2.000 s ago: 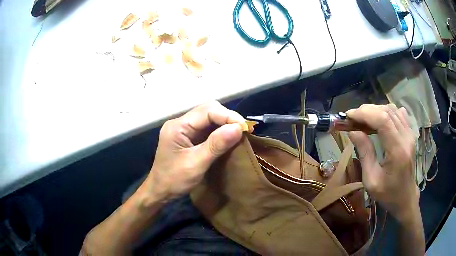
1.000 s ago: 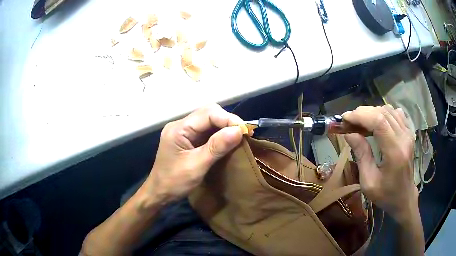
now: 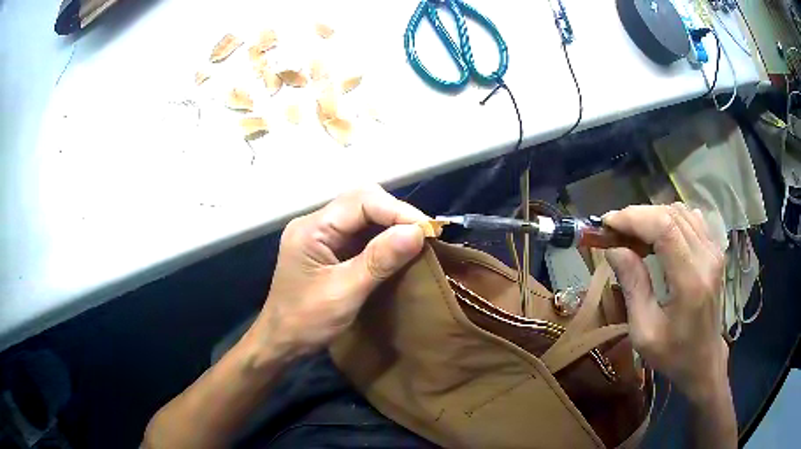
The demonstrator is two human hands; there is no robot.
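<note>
A tan-brown handbag point(image 3: 457, 351) lies on my lap with its opening facing right, showing a gold-toothed zipper point(image 3: 509, 317) inside. My left hand point(image 3: 351, 263) pinches the bag's top corner, where a small yellow-orange zipper end tab point(image 3: 431, 228) sticks out past thumb and forefinger. My right hand point(image 3: 672, 281) holds the soldering iron point(image 3: 501, 223) by its reddish-brown handle, pointing left. Its thin tip is at the tab; whether it touches cannot be told. Faint smoke seems to rise above the shaft.
Cut-off scraps point(image 3: 329, 118) lie on the white table point(image 3: 132, 193). Teal-handled scissors point(image 3: 461, 44) and a small corded tool point(image 3: 562, 22) lie near its edge. A black disc point(image 3: 654, 28) sits beside cables. Beige panels point(image 3: 711, 175) hang at the right.
The iron's tip has shifted slightly around the tab and its handle sits a little lower. My left hand keeps its pinch. The view has shifted slightly.
</note>
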